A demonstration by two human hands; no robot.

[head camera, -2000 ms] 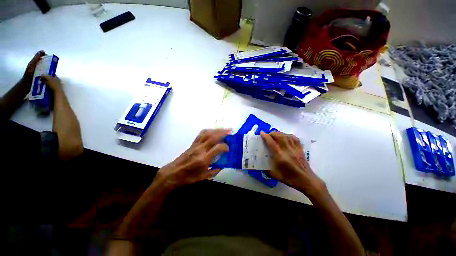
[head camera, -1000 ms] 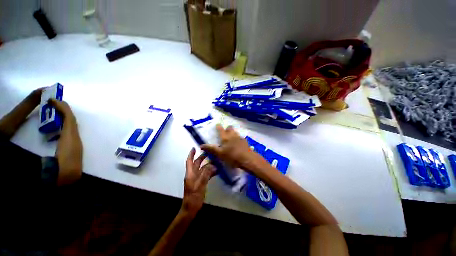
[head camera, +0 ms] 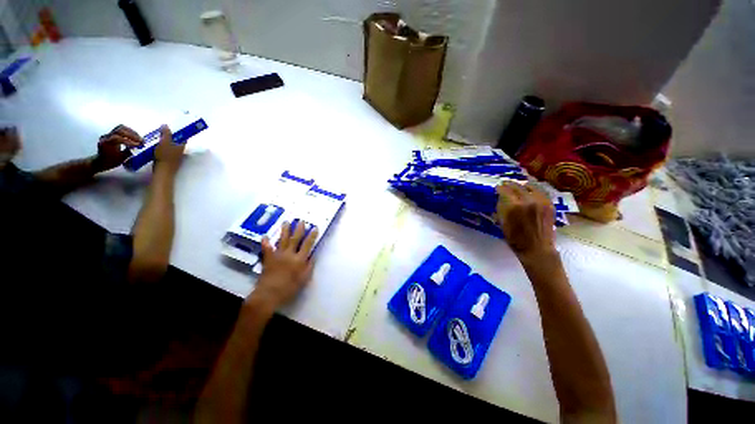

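Note:
Two filled retail boxes (head camera: 266, 217) lie side by side on the white table, end flaps open. My left hand (head camera: 287, 258) rests with spread fingers on the right one. My right hand (head camera: 527, 217) is on the right end of the fanned stack of empty boxes (head camera: 464, 192); its fingertips are partly hidden, so a grip cannot be told. Two blue insert trays (head camera: 469, 325), each with a white cable coil and a white plug piece, lie side by side in front of me.
Behind the stack are a brown paper bag (head camera: 404, 73), a dark bottle (head camera: 523, 124) and a red patterned bag (head camera: 598, 157). At left a co-worker's hands hold a box (head camera: 165, 144). More blue trays (head camera: 723, 331) and a cable pile (head camera: 718, 207) are at right.
The box I was handling now lies beside the other one at left. My left hand has moved left onto it. My right hand has moved right to the stack. Both trays are uncovered.

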